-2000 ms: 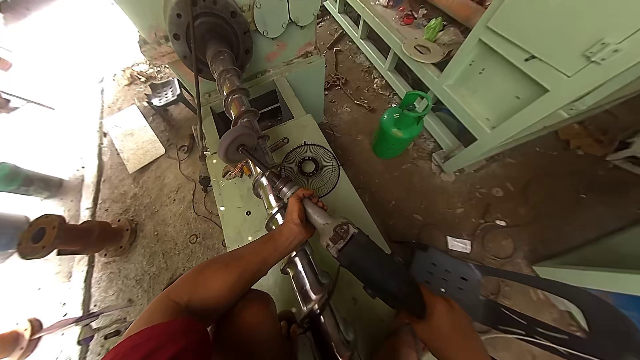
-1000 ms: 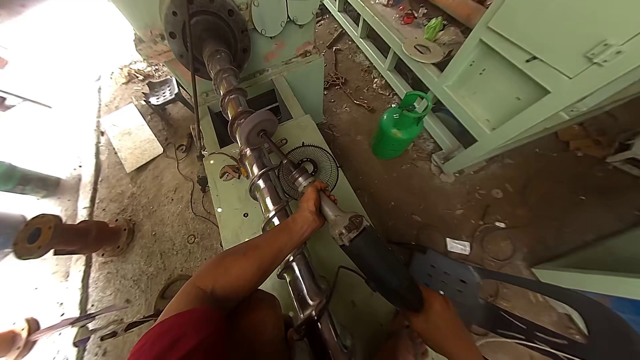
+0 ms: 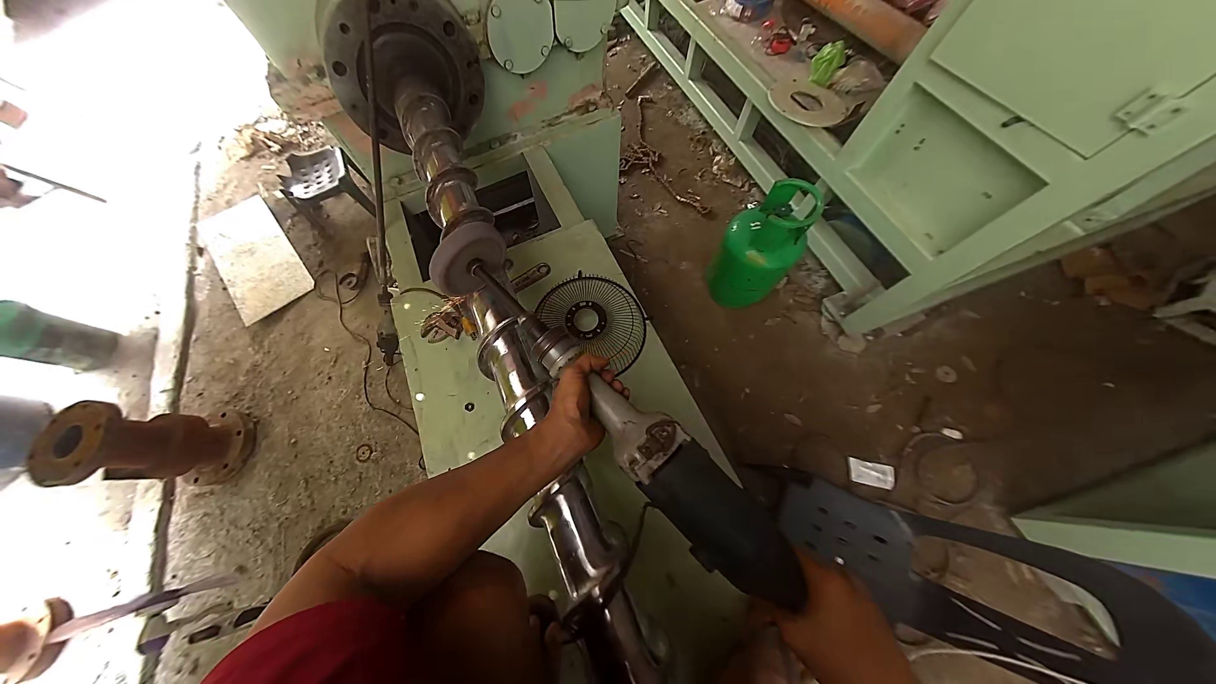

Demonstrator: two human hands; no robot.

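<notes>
A long steel extruder screw (image 3: pixel 568 518) with spiral flights runs from a dark round flange (image 3: pixel 403 71) down toward my lap. My left hand (image 3: pixel 578 404) is wrapped around the metal neck of a straight grinder (image 3: pixel 722 518). My right hand (image 3: pixel 828 608) grips the black rear end of its body; part of that hand is hidden. The grinder's round grinding wheel (image 3: pixel 467 258) is against the upper part of the screw, and small sparks show just below it. Beside the shaft a small black fan (image 3: pixel 591 323) lies on the green metal bed (image 3: pixel 665 404).
A green gas cylinder (image 3: pixel 760 247) stands on the floor at right, by a green metal frame (image 3: pixel 845 180). A dark plastic chair (image 3: pixel 845 532) is near my right hand. Rusty flanged pipe (image 3: pixel 161 445), a flat board (image 3: pixel 255 258) and cables (image 3: pixel 366 356) lie at left.
Against one second ago, the grinding wheel sits lower along the screw, and sparks now show below it. Both hands have kept their hold on the grinder.
</notes>
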